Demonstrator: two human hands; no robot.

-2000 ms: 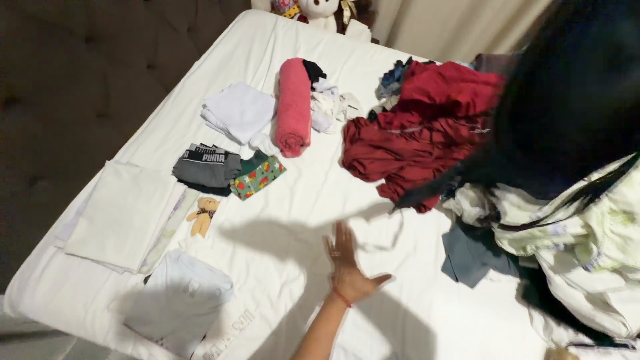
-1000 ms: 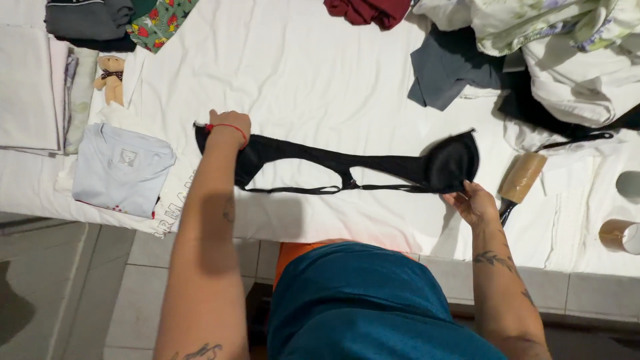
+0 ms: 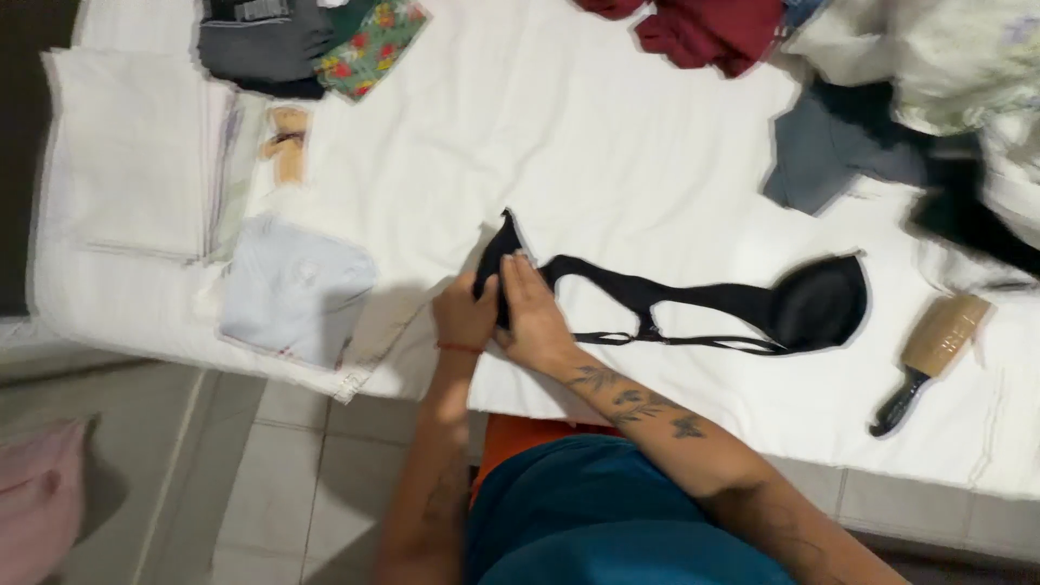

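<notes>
A black bra (image 3: 715,301) lies spread sideways on the white bed sheet (image 3: 455,122), its right-hand cup resting on the sheet and its straps running along the near side. Both hands are at the cup on the other end. My left hand (image 3: 465,313), with a red cord at the wrist, grips the near left side of that cup. My right hand (image 3: 532,313) presses with its extended fingers on the cup's right side, touching or nearly touching my left hand. The hands partly hide the cup.
Left lie a folded light-blue garment (image 3: 296,288), folded white cloth (image 3: 134,154), a small teddy bear figure (image 3: 288,146), and dark grey (image 3: 264,49) and patterned (image 3: 370,49) garments. Right are a lint roller (image 3: 942,333), dark clothes (image 3: 812,146) and red fabric (image 3: 715,32).
My right hand has left the bra's right end and moved left to the other cup, beside my left hand. Two seconds ago no bra showed. The view has shifted.
</notes>
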